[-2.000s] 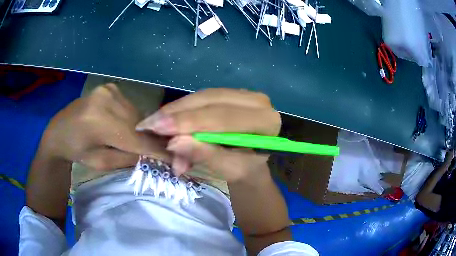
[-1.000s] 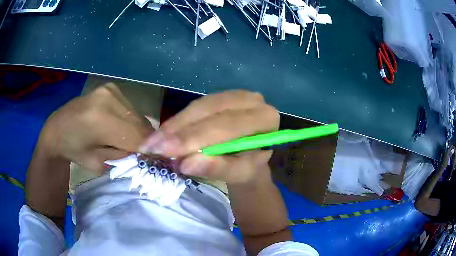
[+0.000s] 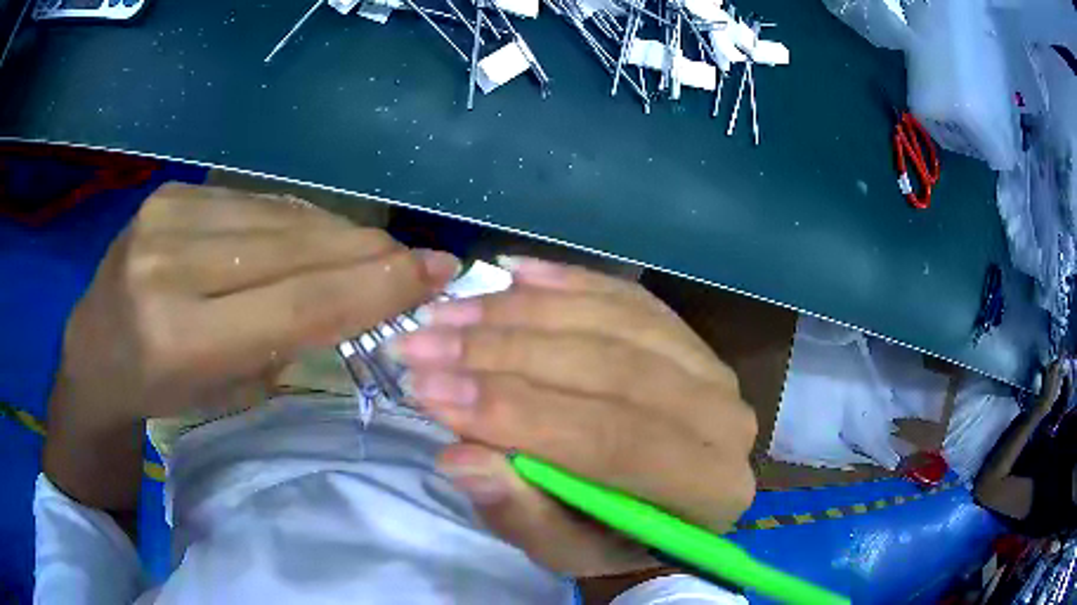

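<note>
My left hand (image 3: 254, 296) and my right hand (image 3: 591, 402) meet over my lap around a bunch of thin metal stems (image 3: 378, 355). A white tag (image 3: 482, 280) shows between the fingertips of both hands; most of the bunch is hidden behind my right fingers. The bright green tweezers (image 3: 661, 526) lie in my right hand at the thumb, pointing down to the right. On the green mat at the back is a heap of loose stems with white tags (image 3: 506, 65).
A digital scale (image 3: 89, 10) is at the back left. Red-orange snips (image 3: 915, 160) and dark pliers (image 3: 990, 301) lie on the mat (image 3: 709, 201) at right, beside plastic bags (image 3: 963, 89). Below the bench is a carton with white bags (image 3: 833, 396). Another person's arm (image 3: 1016, 443) shows at far right.
My right hand has opened flatter over the bunch, and the tweezers have swung to point down right. The bunch has turned, so the white fan of tags and round ends no longer shows below.
</note>
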